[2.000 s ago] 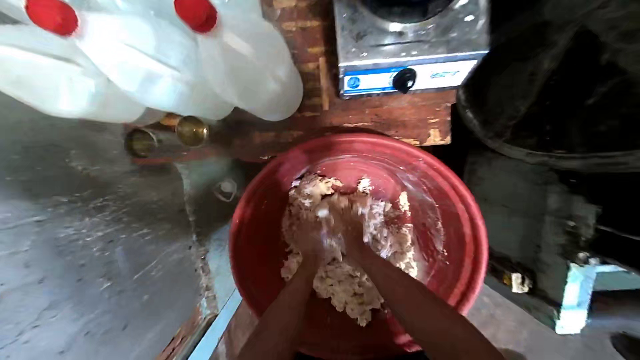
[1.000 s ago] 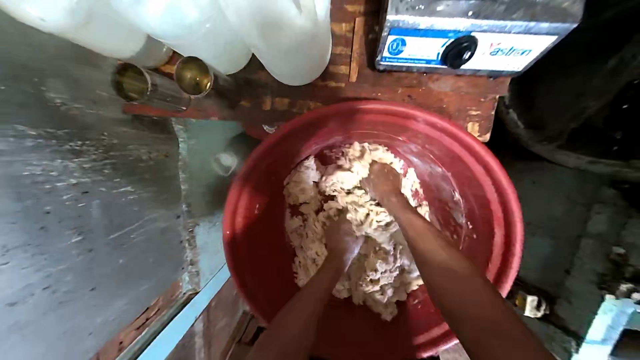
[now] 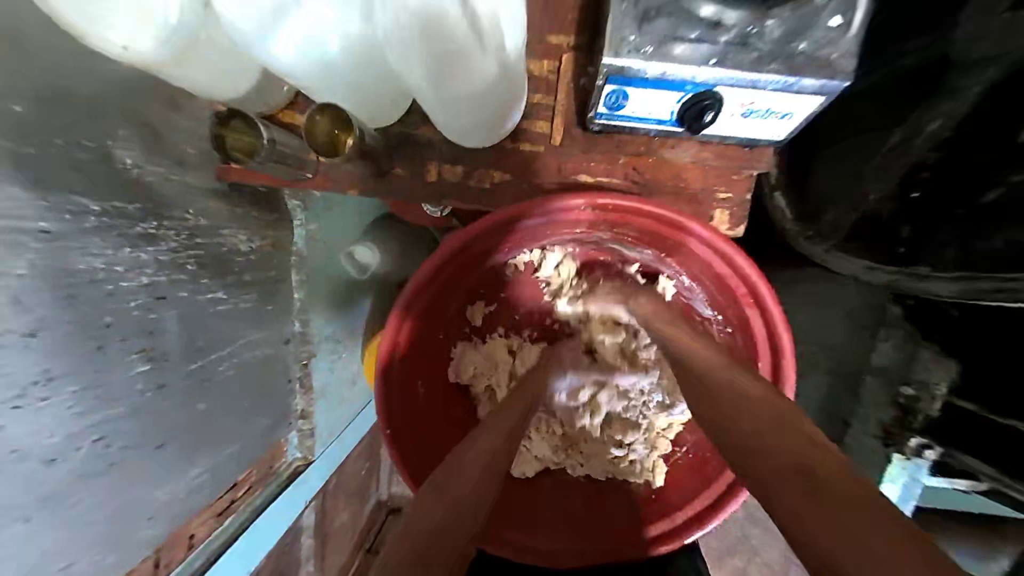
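A wide red plastic basin (image 3: 768, 320) holds a loose, shaggy mass of pale dough (image 3: 592, 448). My left hand (image 3: 564, 360) reaches into the middle of the dough, blurred, its fingers partly hidden. Just above and to the right of it, my right hand (image 3: 612, 300) is in the dough's upper part, also blurred. Both hands touch the dough; whether either one grips a lump cannot be told. Smaller crumbs lie on the basin's floor at the upper left and near its far wall.
Beyond the basin, a worn wooden board (image 3: 480, 172) carries white plastic jugs (image 3: 472, 72), two metal cups (image 3: 330, 130) and a steel stove (image 3: 720, 80) with a black knob. A grey metal surface (image 3: 144, 320) lies left. A large dark round vessel (image 3: 904, 276) stands right.
Two seconds ago my hands were close together in the dough; one second ago they were apart. Now they are near each other again, and more of the basin's floor shows at the upper left.
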